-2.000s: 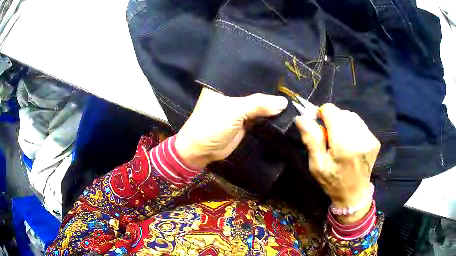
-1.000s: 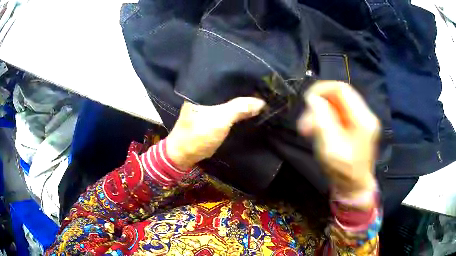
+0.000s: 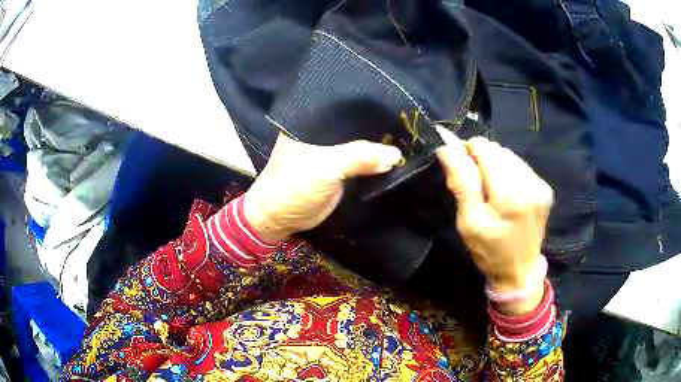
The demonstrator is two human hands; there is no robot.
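A dark navy garment with pale and yellow stitch lines lies over the table and my lap. My left hand grips a folded edge of it, thumb on top beside yellow-orange buttonhole stitching. My right hand holds small thread snips. The pale blade tips point up and left at the cloth, just right of the stitching. The snips' handle is mostly hidden in my fingers. I cannot tell whether the blades are closed on a thread.
The white table extends at the upper left, its edge slanting down to my left hand. Crumpled grey-white cloth lies below it at the left. A blue bin stands at the lower left. A patterned sleeve and shirt front fill the bottom.
Compared with two seconds ago, my left hand and the held edge sit slightly further left. My right hand swung up in a blur, then came back with the blades at the cloth.
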